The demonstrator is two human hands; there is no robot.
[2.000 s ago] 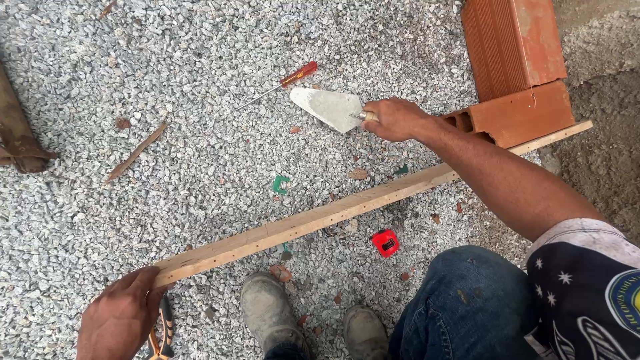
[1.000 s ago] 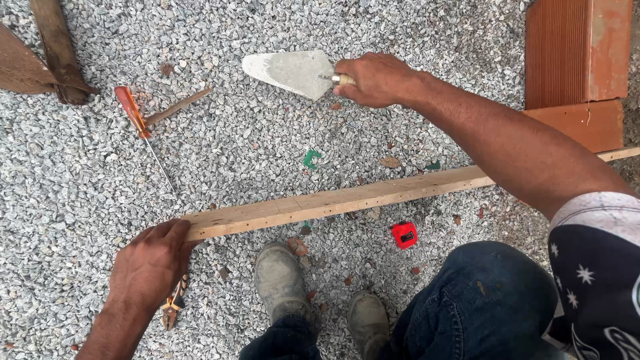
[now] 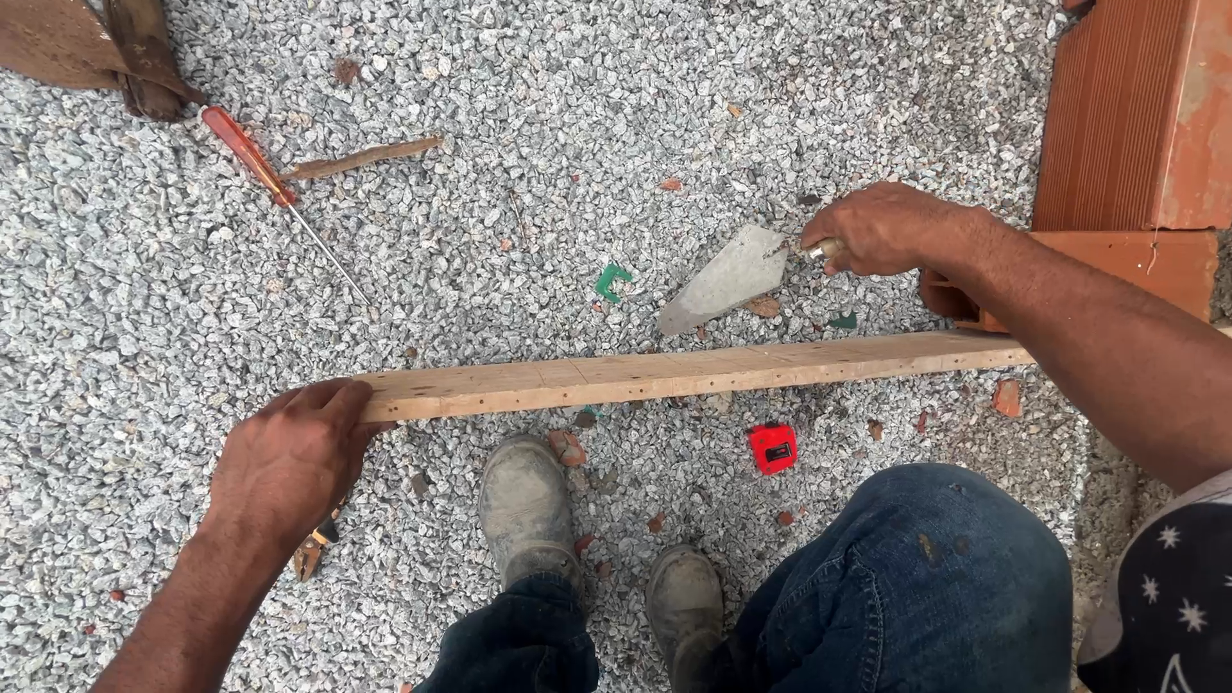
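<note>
My left hand (image 3: 289, 457) grips the left end of a long wooden batten (image 3: 616, 378), which has a row of small holes along its edge. The batten runs across to the right, where it passes under my right forearm and beside a hollow clay brick (image 3: 1136, 265). In my right hand (image 3: 881, 231) is the handle of a pointing trowel (image 3: 729, 279); its blade points down and left, just above the batten. Part of the handle is hidden by my fingers. Below the batten a red tape measure (image 3: 773, 449) lies on the gravel.
A screwdriver (image 3: 245, 154) with a red handle and a wood splinter (image 3: 366, 159) lie at the upper left, near a brown object (image 3: 67, 43). Pliers (image 3: 310, 553) are partly under my left forearm. More clay brick (image 3: 1107, 125) stands at the right. My boots (image 3: 527, 500) are below the batten.
The trowel in my right hand has swung and come down closer to the batten; its blade pointed left before. My left hand stays on the batten's end. The view has shifted.
</note>
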